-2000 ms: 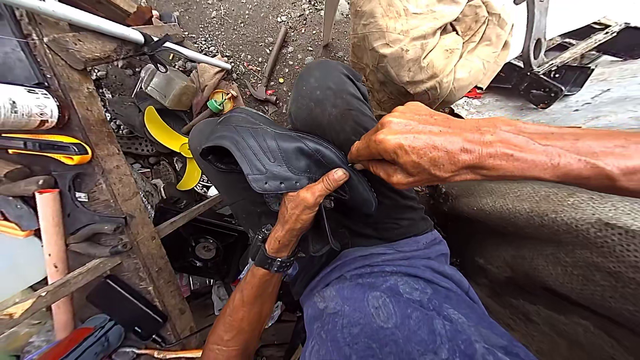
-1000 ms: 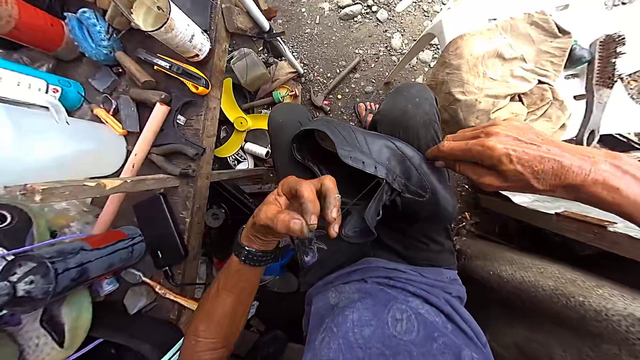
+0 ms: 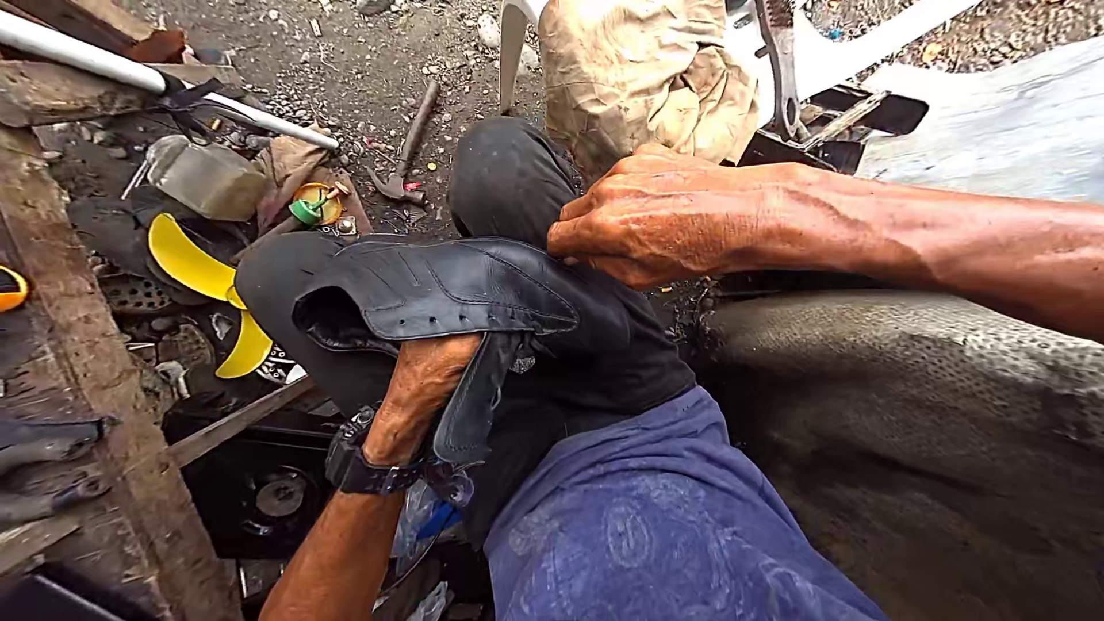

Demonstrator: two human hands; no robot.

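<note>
A black leather shoe upper [image 3: 483, 289] with a row of lace eyelets lies across my knees, its collar opening toward the left. My left hand [image 3: 435, 371] reaches inside the upper under the eyelet flap; its fingers are hidden by the leather, and a black watch is on the wrist. Beside the toe end, my right hand [image 3: 638, 216] has its fingers curled together at the upper's edge. Whether a needle or thread is between those fingertips cannot be seen.
A claw hammer [image 3: 405, 164] lies on the gravel beyond my knees. To the left are a yellow fan blade [image 3: 194, 259], a translucent plastic container [image 3: 207, 177] and a wooden bench edge [image 3: 112, 379]. A tan cloth [image 3: 647, 78] covers something ahead.
My left hand, above my lap with bent fingers one second ago, has gone inside the shoe upper. The right hand remains by the toe end. The view has shifted.
</note>
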